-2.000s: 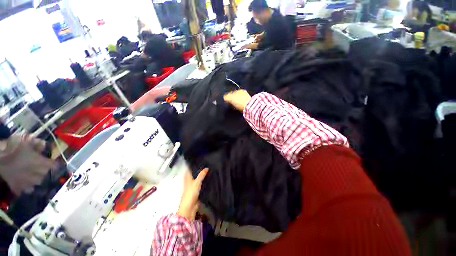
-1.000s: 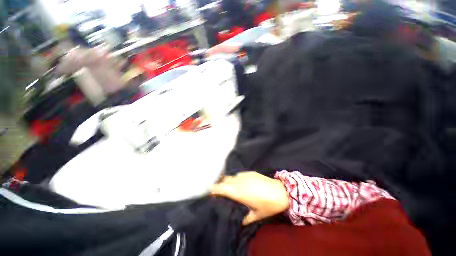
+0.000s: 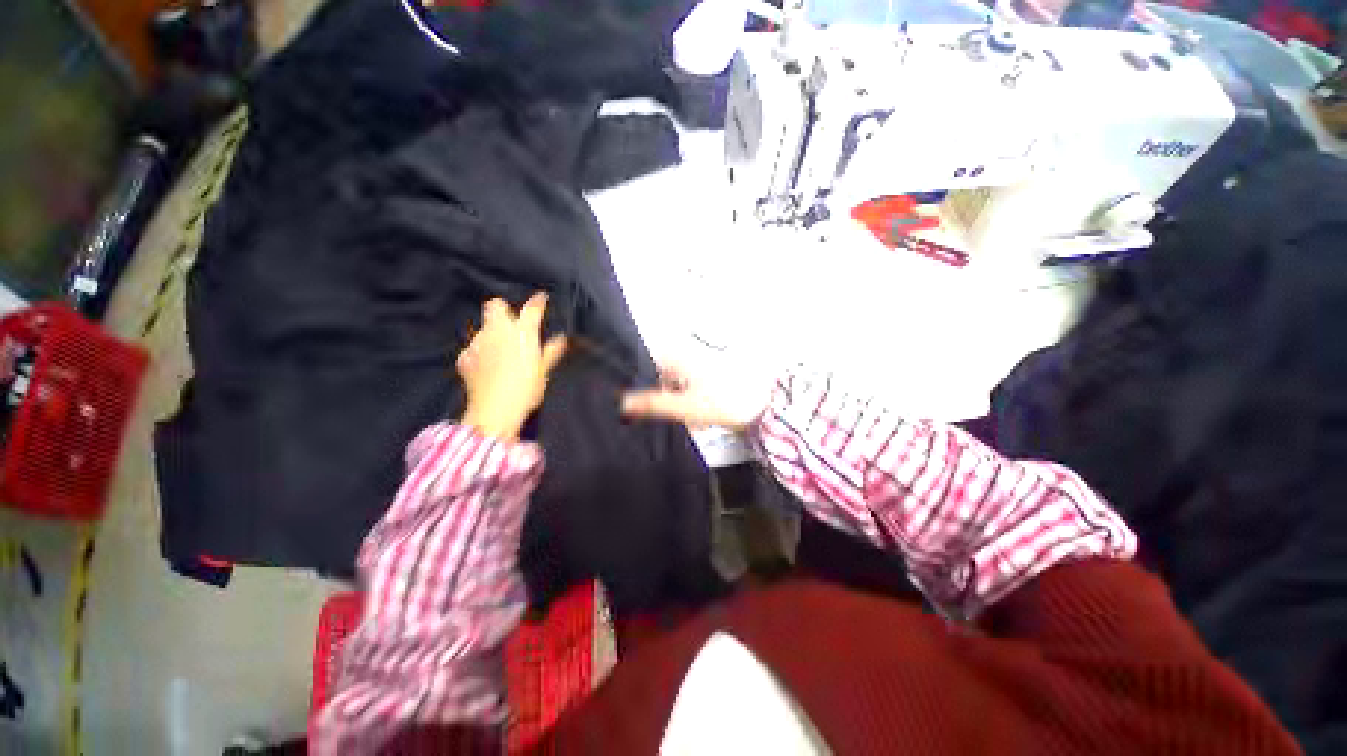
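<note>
A black garment (image 3: 325, 325) covers the left end of the white machine table (image 3: 872, 332) and hangs over its front edge. My left hand (image 3: 507, 366) lies on the cloth with its fingers apart. My right hand (image 3: 702, 402) is at the table's front edge, fingers pointing left over the cloth; nothing is clearly seen in it. The white sewing machine (image 3: 1019, 126) stands behind, its needle area (image 3: 798, 200) at the left end of the head and bare of cloth. A red tool or clip (image 3: 901, 222) lies under the arm.
A black garment heap (image 3: 1211, 384) lies to the right of the machine. A red basket (image 3: 67, 414) stands on the floor at far left, another red basket (image 3: 554, 665) below the table. Yellow-black tape (image 3: 177, 251) marks the floor. A white pointed shape (image 3: 739, 702) shows at the bottom.
The view has swung left and down. My left hand, unseen a second ago, is on the garment at the left. My right hand is still near the table's front edge.
</note>
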